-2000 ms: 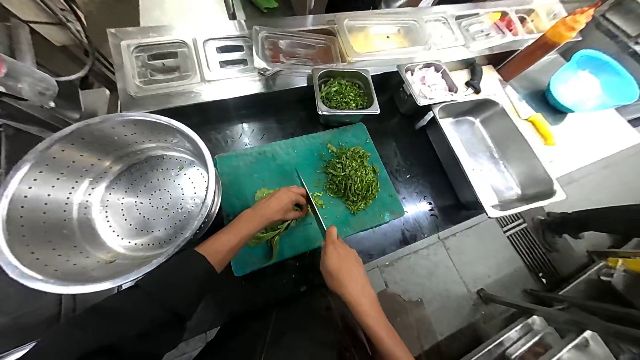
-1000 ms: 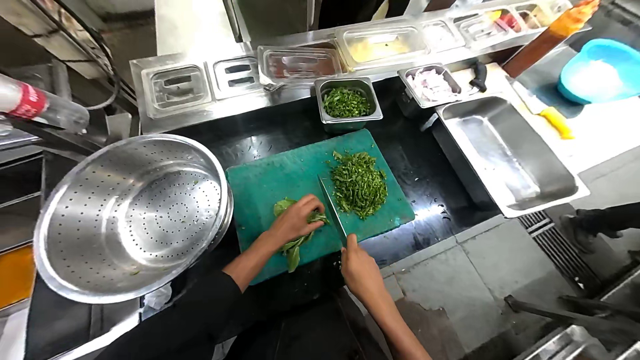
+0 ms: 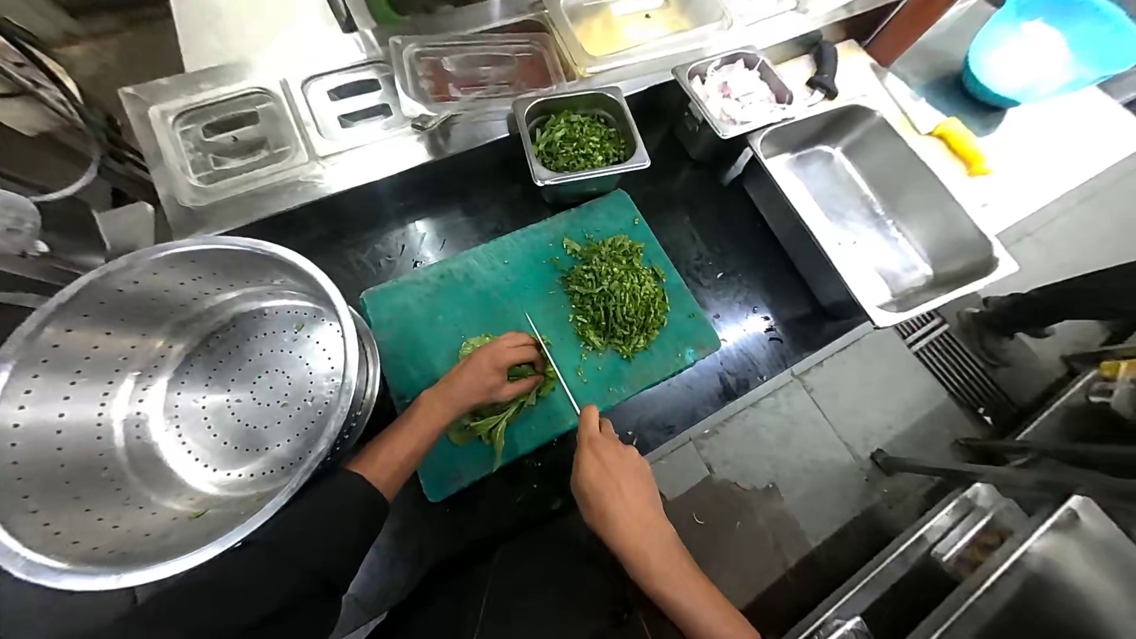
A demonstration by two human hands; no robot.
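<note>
On a green cutting board (image 3: 461, 275), my left hand (image 3: 491, 374) presses down a bunch of leafy greens (image 3: 497, 422), fingers curled over the leaves. My right hand (image 3: 612, 475) grips a kitchen knife (image 3: 555, 366), its thin blade pointing away from me, just right of the bunch and my left fingertips. A pile of chopped greens (image 3: 615, 295) lies on the board's right half, apart from the blade. Behind the board, a small steel pan (image 3: 581, 182) holds more chopped greens (image 3: 579, 142). The knife handle is mostly hidden in my right hand.
A large steel colander (image 3: 257, 390) stands at left. Right of the board are a deep steel pan (image 3: 870, 204), a pan of chopped onion (image 3: 737, 91), a yellow-handled knife (image 3: 961, 145) and a blue plastic basin (image 3: 1047, 53). Lidded containers (image 3: 226, 138) line the back. A person's leg (image 3: 1061, 297) shows at far right.
The bunch under my left hand has shifted on the board, and the knife stays close beside it in my right hand. The view has moved somewhat.
</note>
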